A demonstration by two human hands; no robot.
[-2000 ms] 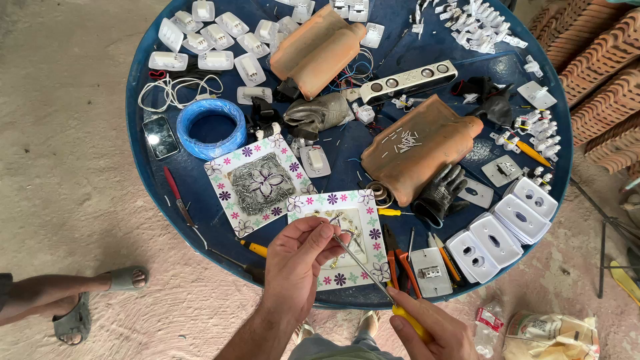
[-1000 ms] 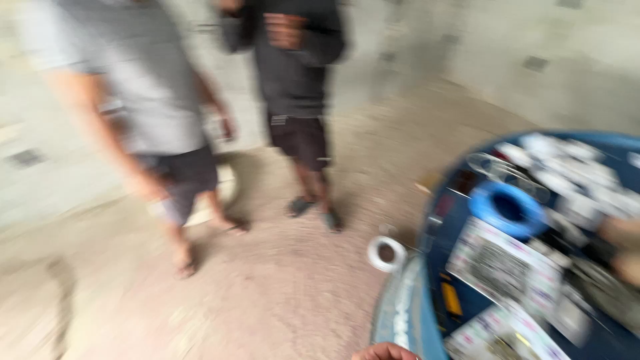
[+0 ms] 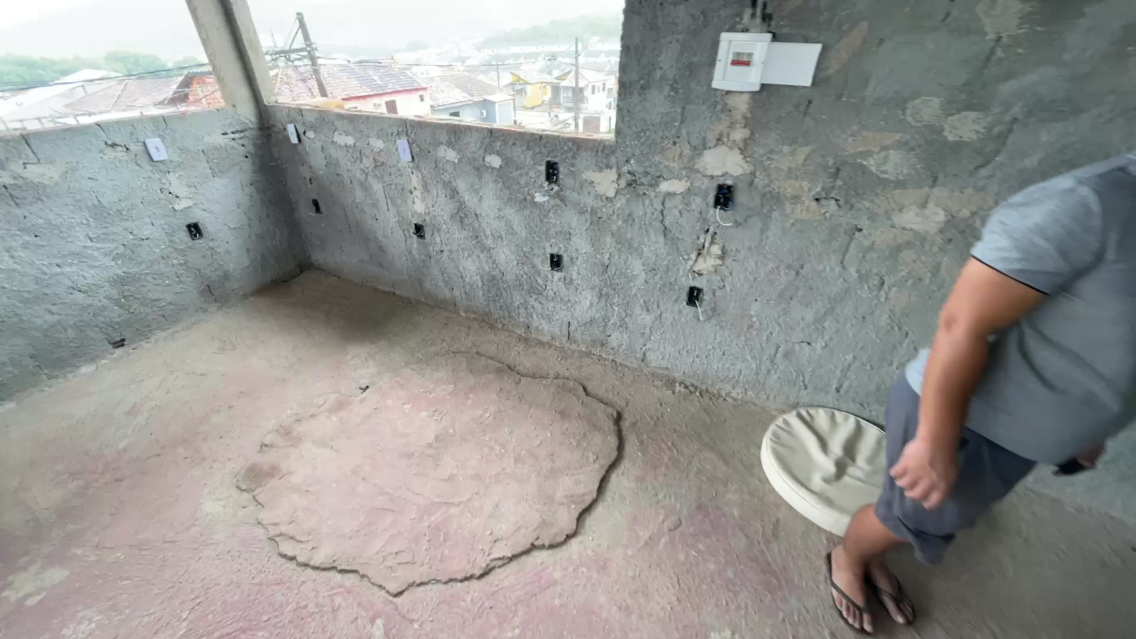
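Neither my left hand nor my right hand shows in the head view now, so what they hold is hidden. On the rough cement wall hangs a white electrical breaker panel (image 3: pixel 742 62) with its cover (image 3: pixel 791 64) swung out to the right. Black wall boxes, one (image 3: pixel 723 197) with a white wire hanging from it and another (image 3: pixel 694 296) lower down, sit in the same wall. Further left are more boxes, such as one (image 3: pixel 552 171) under the window opening. White cover plates (image 3: pixel 404 150) are fitted near the corner and on the left wall (image 3: pixel 156 149).
A person (image 3: pixel 1056 319) in a grey shirt, shorts and flip-flops stands at the right edge. Behind the legs a round cream cushion-like object (image 3: pixel 821 461) lies against the wall. A raised, cracked-edged concrete patch (image 3: pixel 444 479) covers the middle of the floor.
The view has swung far away from the round blue table to the walls and floor. Two seconds ago my hands held a yellow-handled screwdriver over the table; both are now out of view.
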